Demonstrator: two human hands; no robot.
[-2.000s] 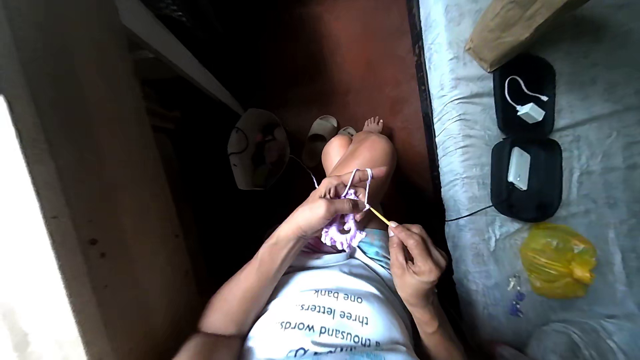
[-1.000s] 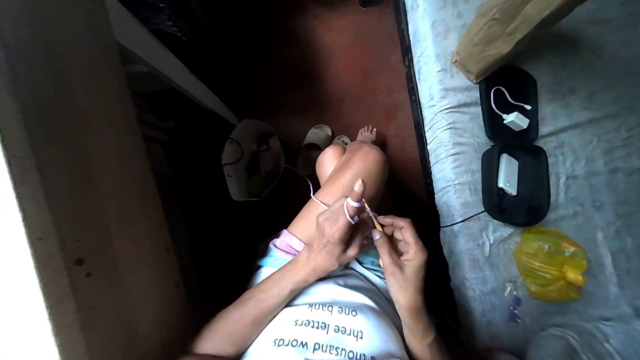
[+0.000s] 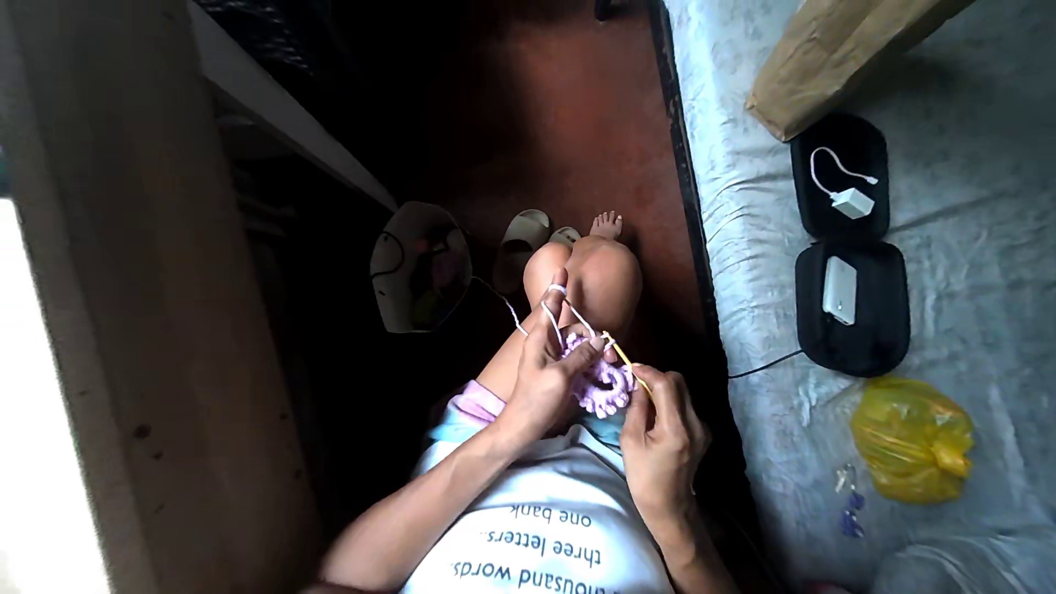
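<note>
Pinched in my left hand [image 3: 549,371] is a small purple and white crocheted piece [image 3: 604,396] with a frilled edge and a hole in its middle. White yarn [image 3: 580,316] loops around the raised index finger and runs down to the piece. My right hand [image 3: 667,433] grips a yellow crochet hook [image 3: 621,355], whose tip touches the upper right edge of the piece with yarn at it. A strand of yarn also trails from a light-coloured container [image 3: 386,301] on the floor toward my left hand.
Beside the legs are slippers [image 3: 528,229]. On the bed at right lie an open black case [image 3: 887,351] with a white device and a white cabled adapter, a yellow plastic bag [image 3: 912,437], small purple items [image 3: 853,516] and a brown paper bag [image 3: 813,74].
The crocheted piece, hidden behind my hands one second ago, is in full sight again. My left index finger is raised with the yarn stretched from it, and the hook is at the edge.
</note>
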